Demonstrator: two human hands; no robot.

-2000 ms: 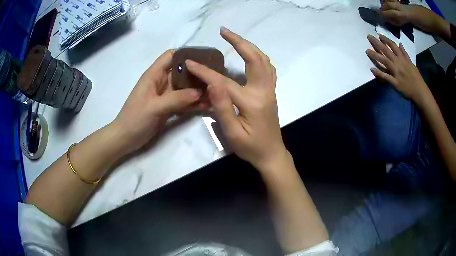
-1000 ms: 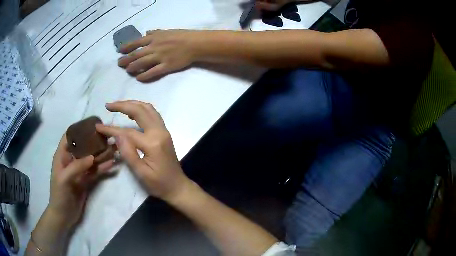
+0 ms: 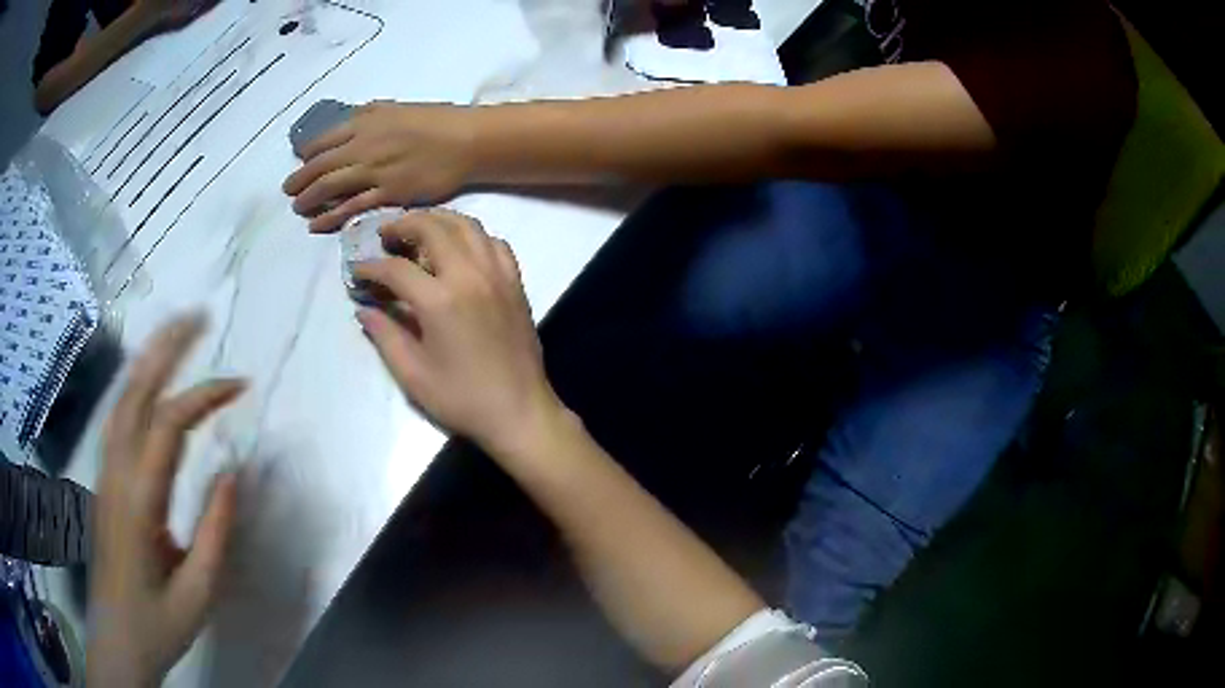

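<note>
My right hand point(image 3: 464, 316) is at the middle of the picture, its fingers on a small light grey housing point(image 3: 366, 245) near the table edge. The housing shows its pale face; its lower part is hidden by my fingers. My left hand point(image 3: 161, 497) is at the lower left, blurred, fingers apart, holding nothing visible. Another person's hand point(image 3: 360, 161) lies just beyond my right hand, over a grey rounded piece point(image 3: 320, 124).
The stack of housings point(image 3: 47, 515) is at the left edge, with a tape roll point(image 3: 51, 642) below it. Printed sheets point(image 3: 40, 303) and a clear bag point(image 3: 81, 202) lie above. Black pads point(image 3: 685, 27) are at the top. Another person sits at the right.
My left hand has let go of the housing and opened. My right hand has moved up and right with the housing, close to the other person's hand. The view has shifted right since the oldest frame.
</note>
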